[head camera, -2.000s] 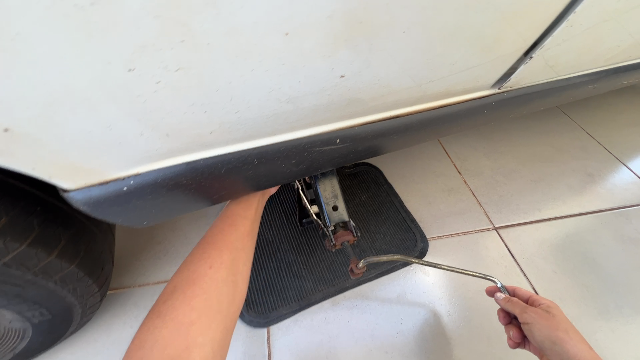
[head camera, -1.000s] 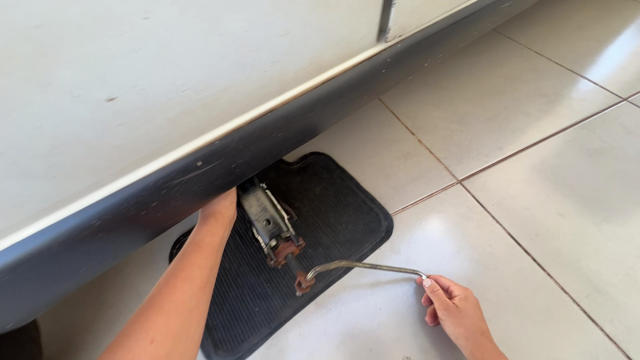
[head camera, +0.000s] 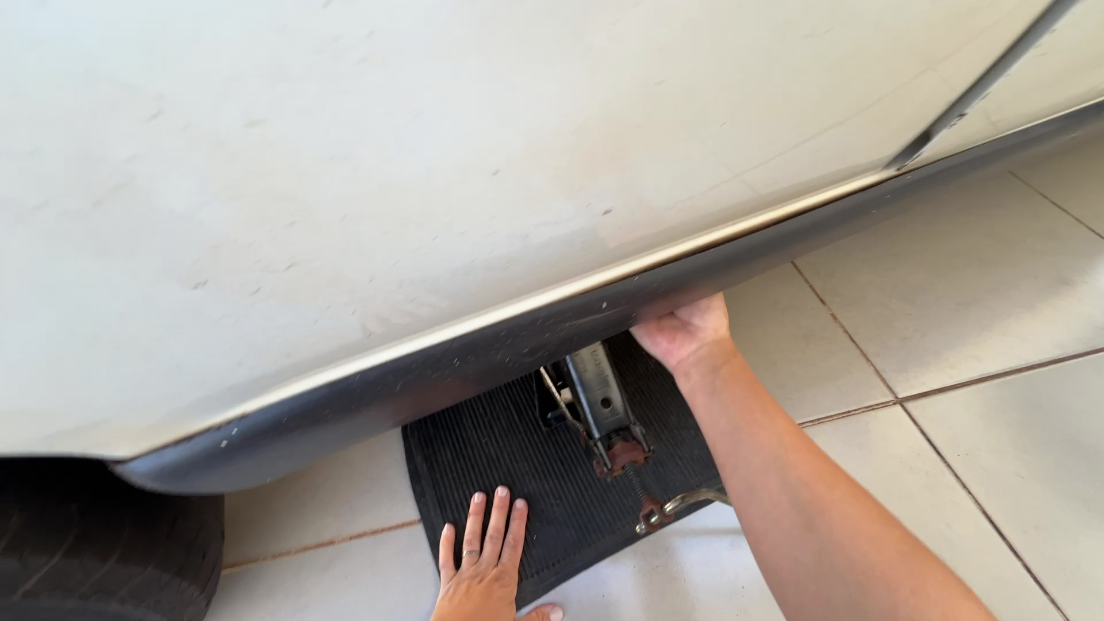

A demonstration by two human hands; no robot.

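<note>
A scissor jack (head camera: 601, 397) lies on a ribbed black rubber car mat (head camera: 470, 448), partly under the car's dark sill. The hooked end of a metal crank handle (head camera: 694, 498) sits in the rusty eye of the jack's screw; my right forearm hides the rest of the handle. My left hand (head camera: 487, 556) rests flat on the mat with its fingers spread, a ring on one finger, holding nothing. Right of the jack, my right hand (head camera: 686, 328) reaches up to the sill's lower edge, its fingers hidden behind it.
Above the jack spans the pale car body (head camera: 431, 172) with its dark sill (head camera: 535, 345) running low across the view. A tyre (head camera: 103, 543) stands at the lower left. Light floor tiles (head camera: 1000, 448) surround the mat.
My right hand has let go of the crank handle and moved to the sill's edge. My left hand has come from beside the jack onto the mat.
</note>
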